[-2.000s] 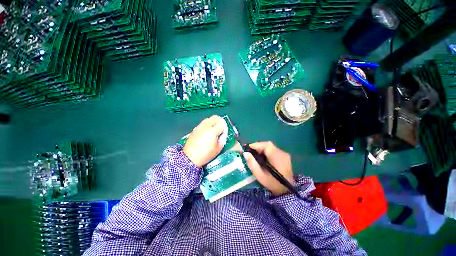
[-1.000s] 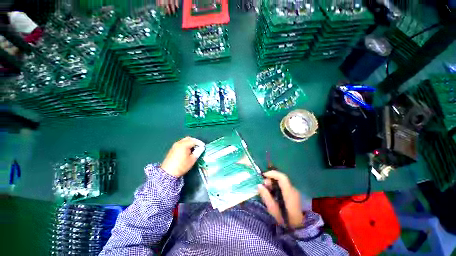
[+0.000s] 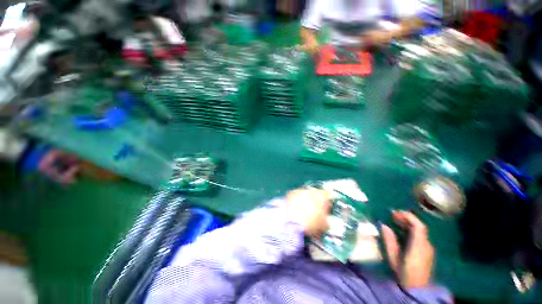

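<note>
The view is strongly blurred. My left hand holds a green circuit board by its left side, low in front of my body. The board is tilted, and pale and silvery patches show on it. A cream board rest shows under and beside its lower right edge. A white patch lies just above the board; I cannot tell what it is. My right hand is right of the board, not touching it, with a dark blurred shape, the soldering iron, between thumb and fingers. Its tip cannot be made out.
A double board lies ahead, with another at its right. The round tin and dark station are right. Board stacks stand far left and far right. A small stack and blue bin are left. A person sits opposite behind a red tray.
The view has swung left and up, so the bench things sit farther right and the person opposite shows. The board has been lifted and tilted in my left hand.
</note>
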